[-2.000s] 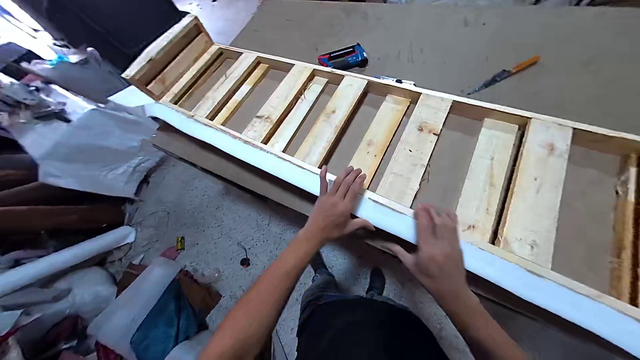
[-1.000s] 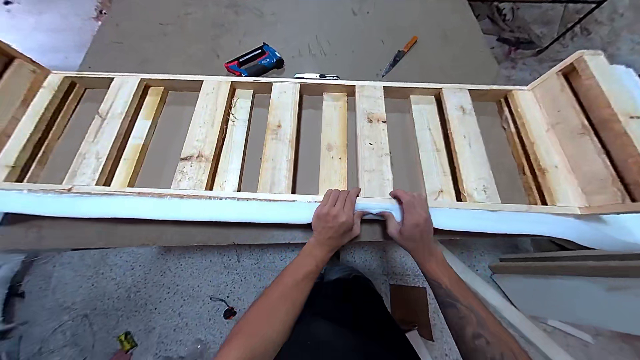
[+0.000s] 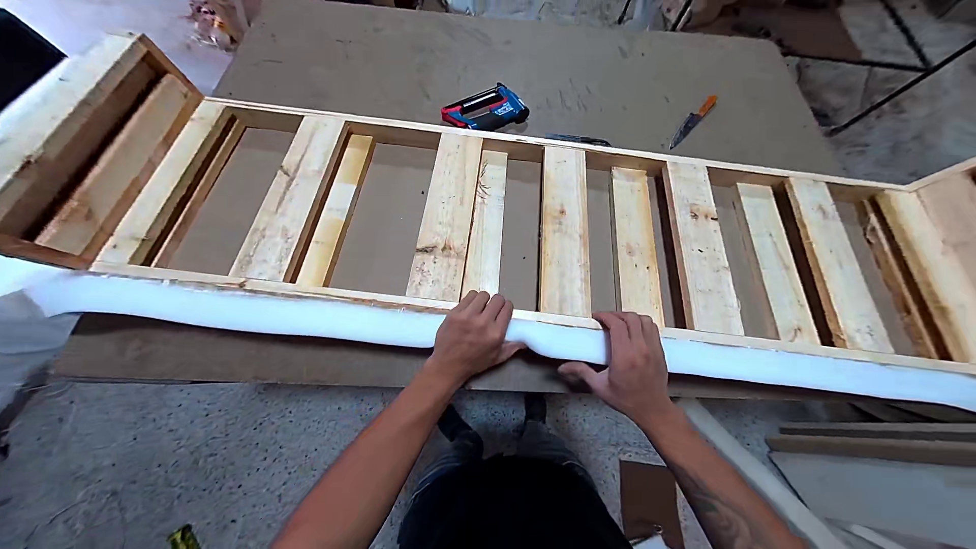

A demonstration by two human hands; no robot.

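A long slatted wooden frame lies across the table, its two end sections angled outward. White foam padding runs along the frame's near edge. My left hand grips the padding and the near rail at the middle, fingers over the top edge and thumb pointing right along the foam. A short way to the right, my right hand has its fingers curled over the same rail and foam, with the thumb below and pointing left. The foam looks pinched in between the hands.
Beyond the frame, a blue and red staple gun, a dark slim tool and an orange-handled knife lie on the brown table. Boards lean at the lower right. A brown piece is on the floor.
The view has swung a good deal between frames. Both hands have stayed on the padded edge, with the gap between them wider than one second ago.
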